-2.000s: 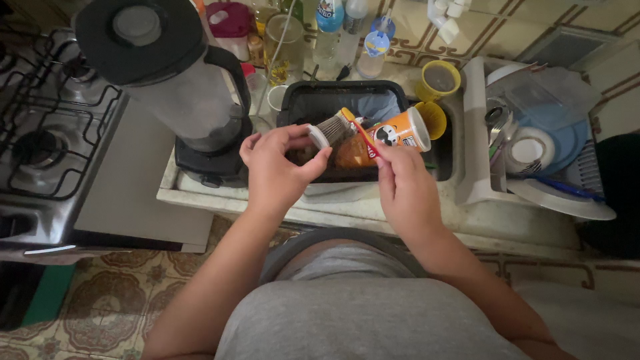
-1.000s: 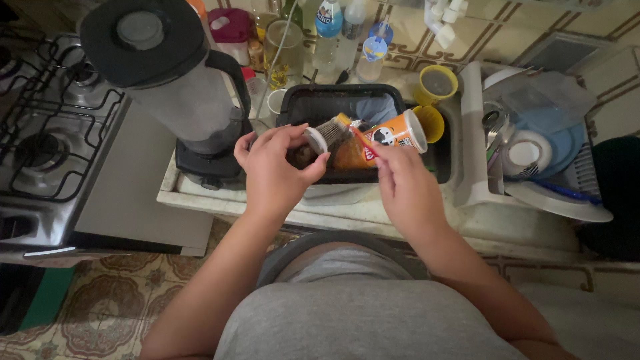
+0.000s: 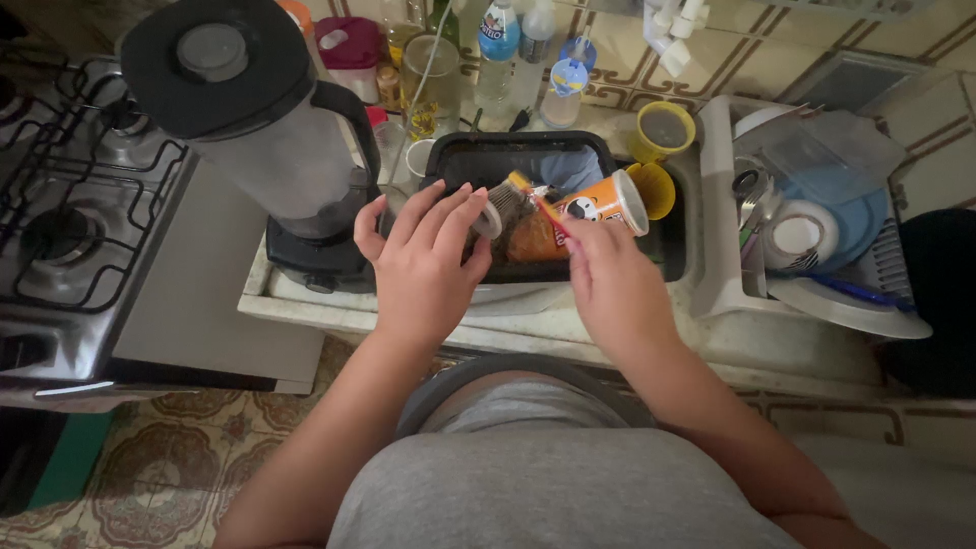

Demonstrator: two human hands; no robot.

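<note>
My left hand (image 3: 427, 255) holds a small round whitish rimmed piece (image 3: 488, 219) between thumb and fingers; a ribbed grey part (image 3: 505, 195) shows just beyond it, and whether the two are joined I cannot tell. Between the fingers of my right hand (image 3: 614, 278) is a red and yellow toothbrush (image 3: 550, 215), its head close to the ribbed part. Both hands are over the near edge of a black plastic bin (image 3: 522, 139). Inside the bin lie an orange Pringles can (image 3: 602, 204), tilted, an orange wrapper (image 3: 534, 240) and a light blue bag (image 3: 572, 169).
A blender (image 3: 282, 168) stands left of the bin, beside the gas stove (image 3: 72, 198). Bottles (image 3: 496, 53) and a glass jar (image 3: 431, 84) line the wall. Yellow cups (image 3: 662, 133) stand right of the bin, before a dish rack (image 3: 717, 206) with plates and cutlery.
My left hand has turned, with its back now more to the camera and its fingers over the round piece. The right hand still holds the toothbrush near it.
</note>
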